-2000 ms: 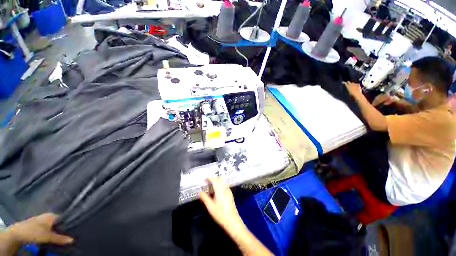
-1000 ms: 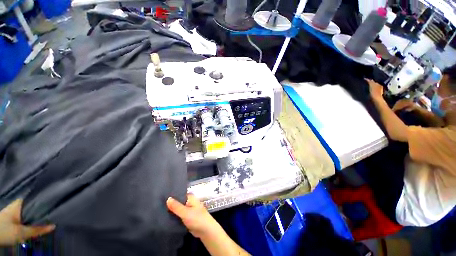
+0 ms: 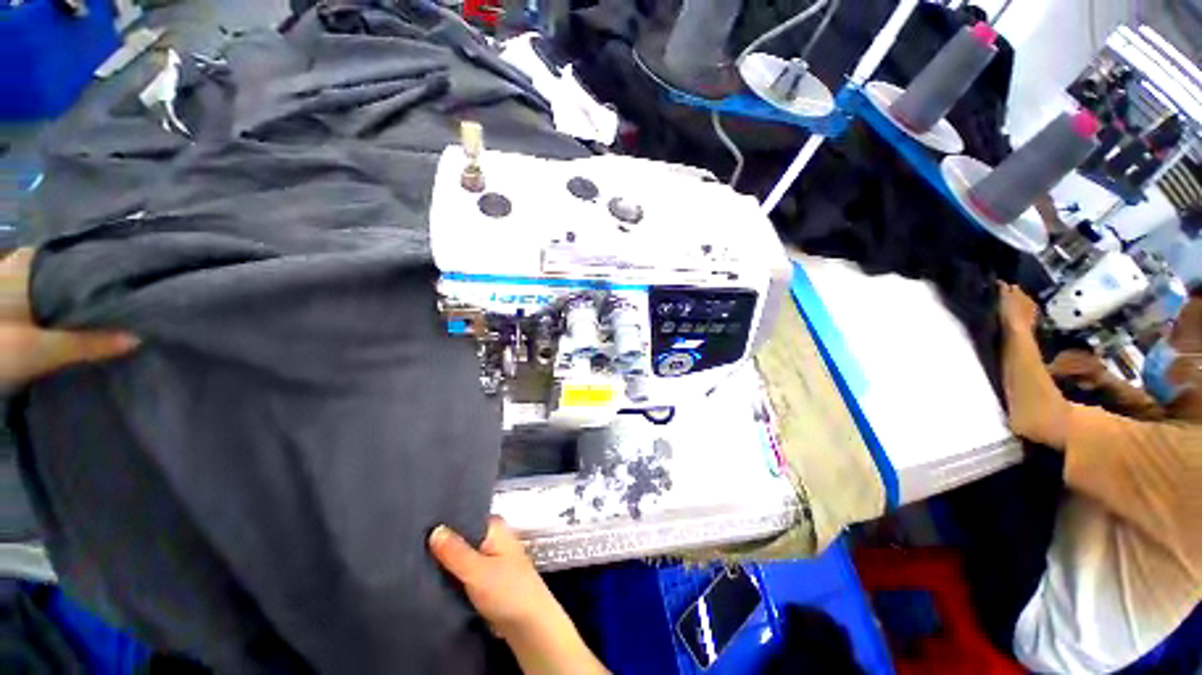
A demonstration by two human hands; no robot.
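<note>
A large dark grey fabric panel (image 3: 303, 422) spreads left of the white overlock machine (image 3: 606, 237) and hangs over the table's front edge. Its right edge runs up to the presser foot area (image 3: 508, 363). My left hand (image 3: 59, 346), cut off by the left picture edge, holds the panel's left side, with some fingers hidden by the cloth. My right hand (image 3: 490, 574) holds the panel's right edge between thumb and fingers, just below the scale-marked table edge (image 3: 659, 538). The fingers under the cloth are hidden.
Thread cones (image 3: 1035, 165) stand behind the machine. A beige cloth strip with a blue edge (image 3: 824, 422) lies right of it. Below are a blue bin or sling (image 3: 817, 593) and a phone (image 3: 720, 617). A masked person (image 3: 1120, 501) works at the right, beside black fabric (image 3: 857, 198).
My left hand has risen with the panel's left side, spreading the cloth flatter. My right hand has moved from beside the table edge onto the panel's edge. The view has shifted.
</note>
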